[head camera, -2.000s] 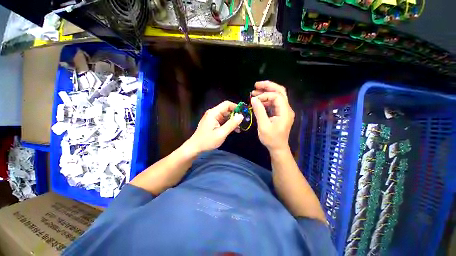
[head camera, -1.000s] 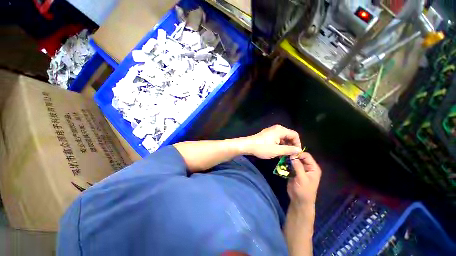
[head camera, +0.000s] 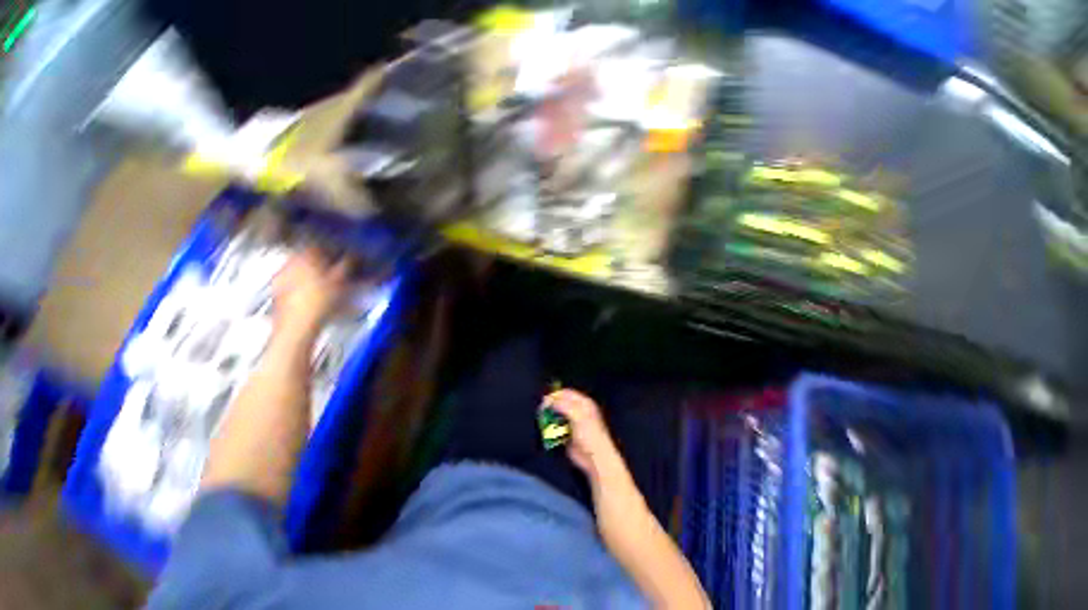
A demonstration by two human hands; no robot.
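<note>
The view is blurred. My right hand (head camera: pixel 581 425) holds a small green circuit board (head camera: pixel 554 428) with yellow on it, by its right side, above the lap. My left hand (head camera: pixel 309 286) is over the upper part of the blue parts bin (head camera: pixel 406 286), among the heaped white plastic pieces (head camera: pixel 179 393). Its fingers are too blurred to tell whether they grip a piece.
A blue perforated crate (head camera: pixel 792 477) with rows of boards stands at the right. Boards with yellow parts (head camera: pixel 811 221) lie on the bench, upper right. A yellow-edged station (head camera: pixel 525 248) is at upper middle. Brown cardboard (head camera: pixel 113 262) stands left of the bin.
My left hand has left the circuit board and moved left into the bin. My right hand now holds the board alone. The view has swung back, with more of the bench showing.
</note>
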